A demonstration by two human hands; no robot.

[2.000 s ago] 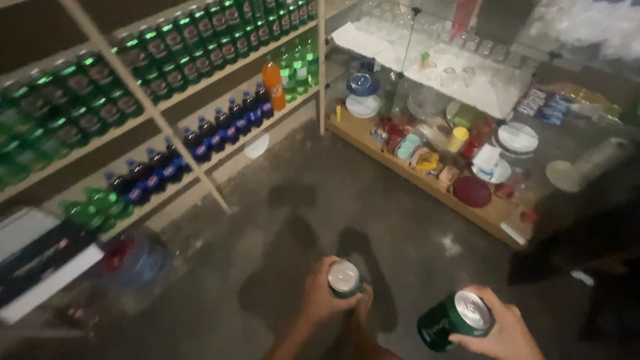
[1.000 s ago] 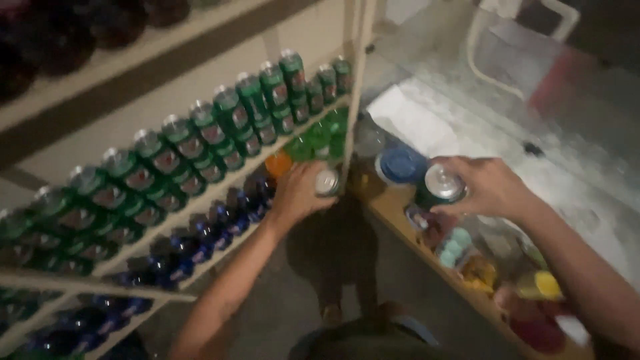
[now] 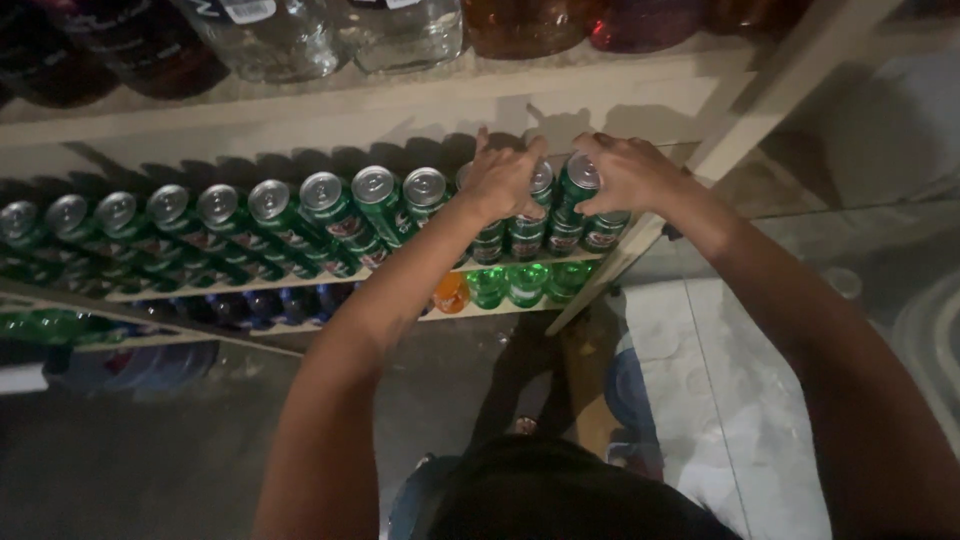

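Note:
Green drink cans with silver tops stand stacked in a long row on a wooden shelf [image 3: 480, 264]. My left hand [image 3: 504, 176] is over the row near its right end, fingers spread around the top of a green can [image 3: 539, 184] that it partly hides. Just right of it, my right hand [image 3: 626, 176] has its thumb and fingers around the upper part of another green can [image 3: 581, 180], which stands on the can stack. Whether the left fingers press on their can is hard to tell.
Glass bottles [image 3: 259, 37] stand on the shelf above. Below the cans are dark blue bottles [image 3: 262, 306], an orange bottle [image 3: 451, 291] and green bottles [image 3: 527, 283]. A wooden post [image 3: 720, 150] rises beside my right hand. Lower right is a glass case [image 3: 697, 337] with a blue dish [image 3: 630, 386].
Both hands, each holding a can in the earlier frames, have come up to the can row and are now close together there. The view has swung to the shelf.

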